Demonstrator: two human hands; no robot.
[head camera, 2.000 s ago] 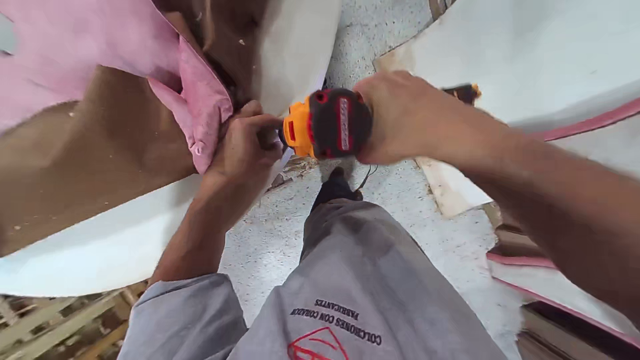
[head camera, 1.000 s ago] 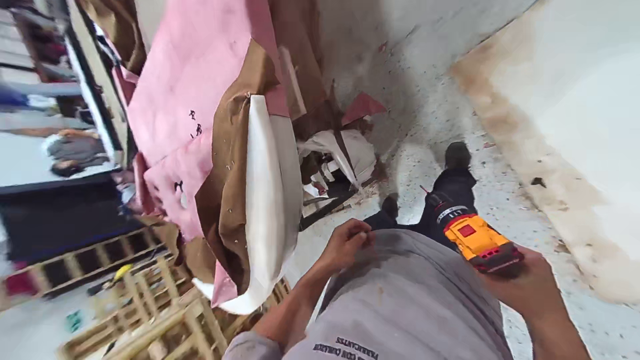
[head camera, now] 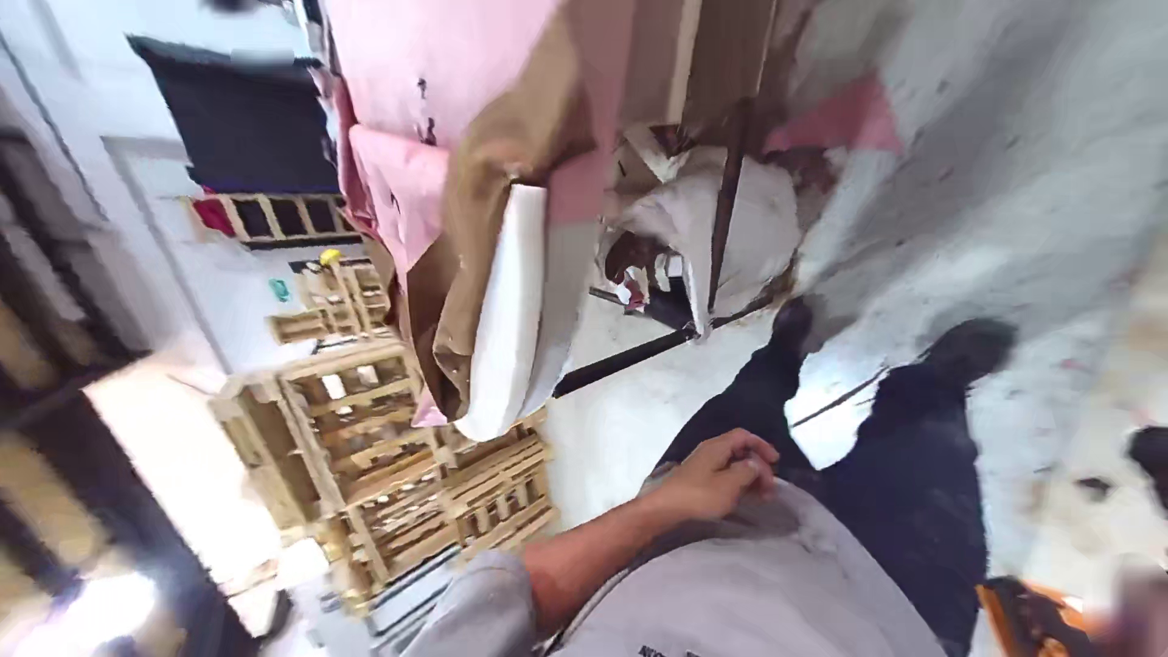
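Note:
My left hand point(head camera: 716, 476) rests near the front of my grey shirt, its fingers loosely curled; no object shows in it. At the bottom right corner, my right hand point(head camera: 1136, 607) is blurred and mostly cut off by the frame edge, beside the orange and black power drill point(head camera: 1036, 616). Ahead of my left hand stands a piece with pink fabric point(head camera: 493, 46), brown fabric point(head camera: 465, 265) and a thick white foam edge point(head camera: 506, 319). Neither hand touches it.
Stacked wooden frames point(head camera: 383, 447) stand at the left. A whitish bag point(head camera: 757, 210) with scraps lies on the floor behind a dark metal bar point(head camera: 625, 360). A pink scrap point(head camera: 849, 119) is farther off. A black panel point(head camera: 242, 123) is at the upper left.
Two seconds ago both hands were together at the drill by the pink and brown fabric. Since then they have parted, and the drill has gone to the right side. The view has swung strongly.

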